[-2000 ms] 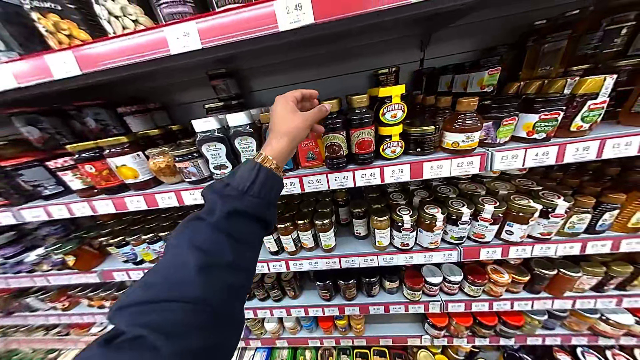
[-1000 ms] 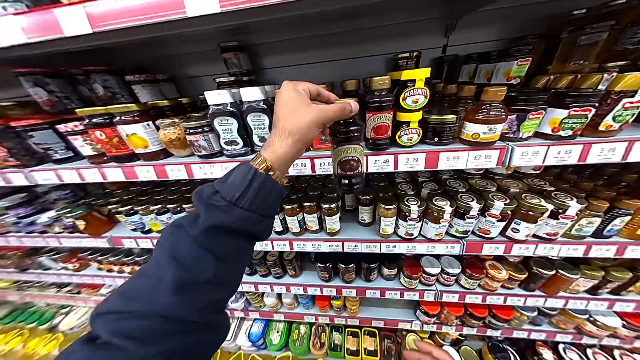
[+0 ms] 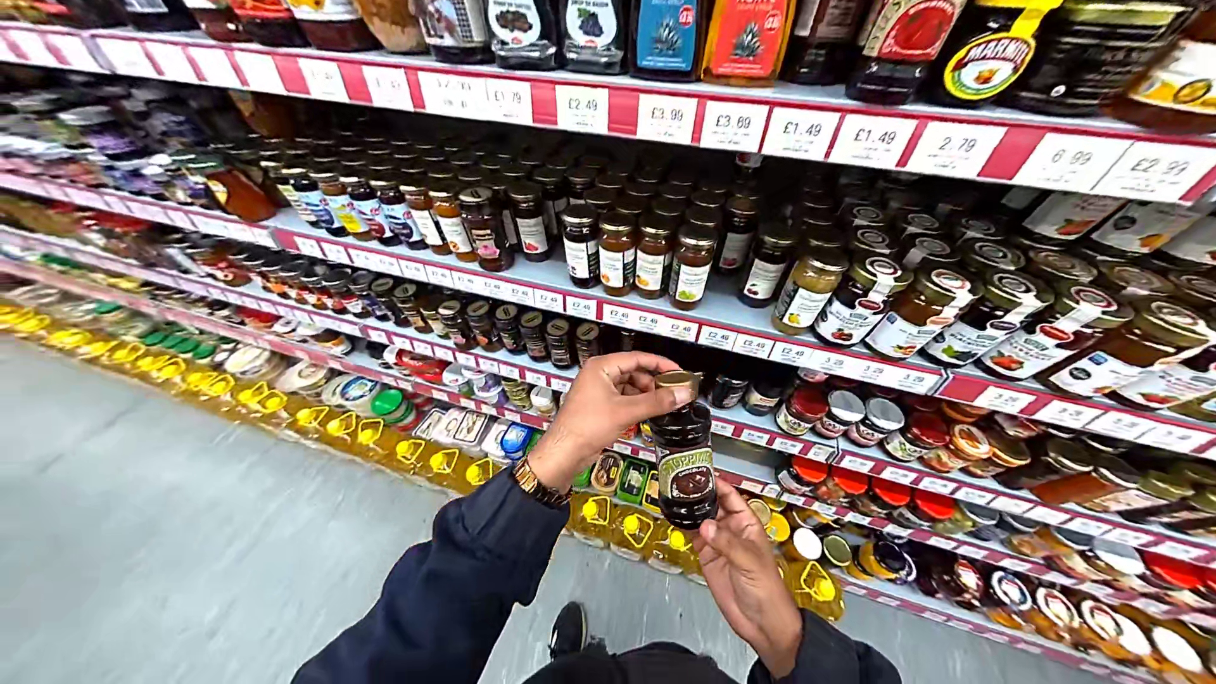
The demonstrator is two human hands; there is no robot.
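A dark bottle of chocolate topping [image 3: 686, 475] with a gold cap is held upright, slightly tilted, in front of the shelves. The thumb and fingers of my left hand [image 3: 608, 408] pinch it at the cap; a gold watch is on that wrist. My right hand [image 3: 750, 570] touches the bottle's base from below right, with the fingertips partly hidden behind it. Beyond the hands, rows of small labelled jars [image 3: 689, 271] stand on the shelf, and a Marmite jar [image 3: 988, 57] is on the shelf above.
Shelf edges with price tags [image 3: 798, 133] run across the view. Lower shelves hold jars and tubs. Large yellow-capped oil bottles [image 3: 594, 518] stand along the bottom on the left and centre. Grey floor [image 3: 190, 513] lies at the left, and a dark shoe [image 3: 568, 629] is below my hands.
The left hand has taken the topping bottle off the upper shelf and brought it down. My right hand has come up to the bottle's base. The view has tilted down.
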